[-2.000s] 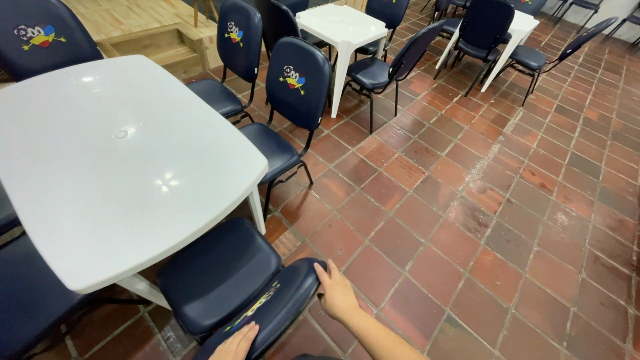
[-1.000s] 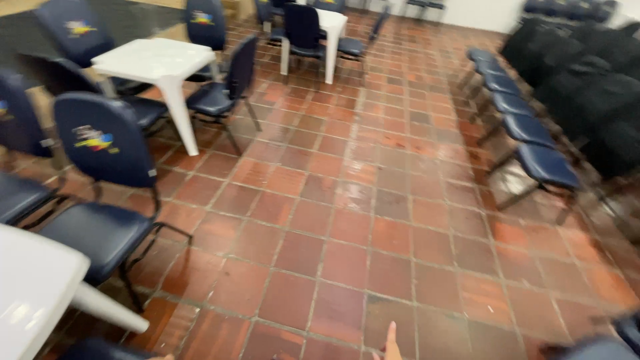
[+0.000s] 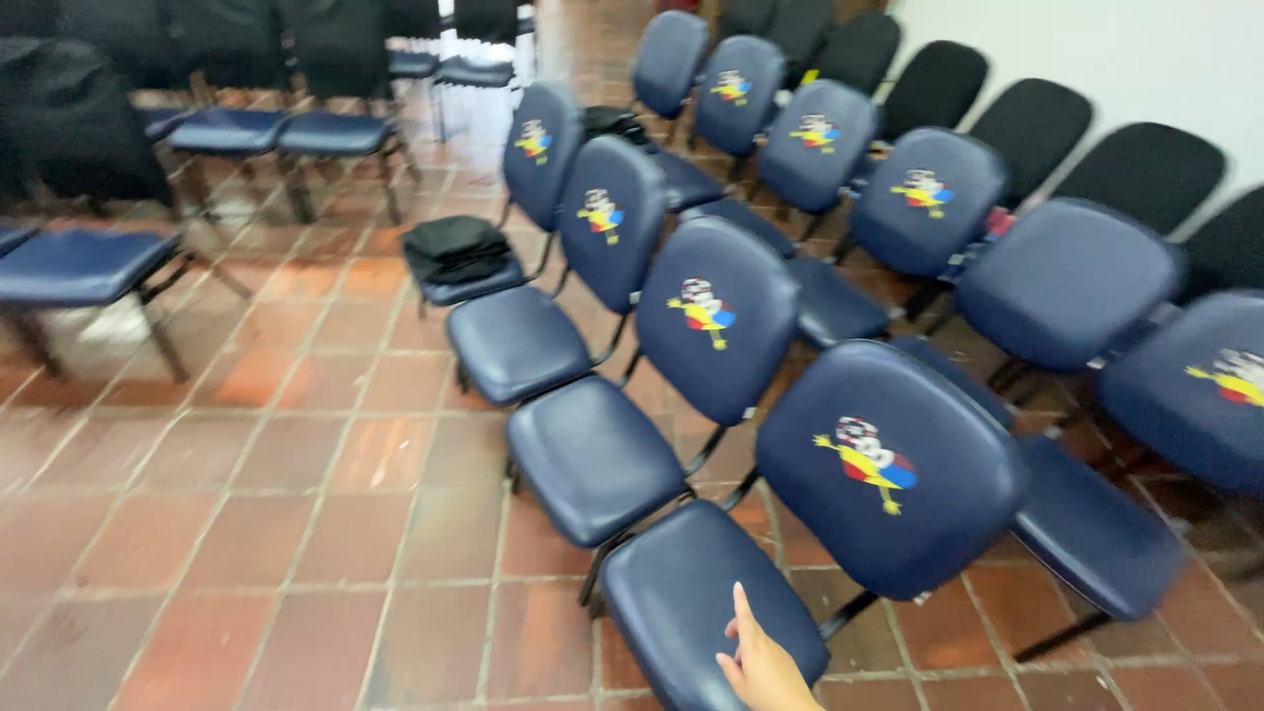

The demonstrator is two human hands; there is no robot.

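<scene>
One hand shows at the bottom edge, apparently my right hand point(image 3: 758, 660), empty, with its index finger extended and the others partly curled. It appears over the dark blue padded seat point(image 3: 706, 602) of the nearest chair; whether it touches the seat cannot be told. That chair's backrest point(image 3: 889, 469) bears a colourful cartoon figure. Beside it stands a second blue chair point(image 3: 716, 321) of the same kind, then others in a row. Folded black cloth point(image 3: 454, 249) lies on the seat of the far chair in that row. My left hand is out of view.
Behind the near row stand further rows of blue chairs point(image 3: 926, 202) and black-backed chairs point(image 3: 1141, 178), along a white wall point(image 3: 1096, 59). At the left are chairs with black covers over their backs point(image 3: 84, 128). Reddish tiled floor point(image 3: 326, 533) runs between the groups.
Two seconds ago both hands were on a blue chair's backrest beside a white table; that chair is let go. The view has swung far to the right, onto the rows of chairs.
</scene>
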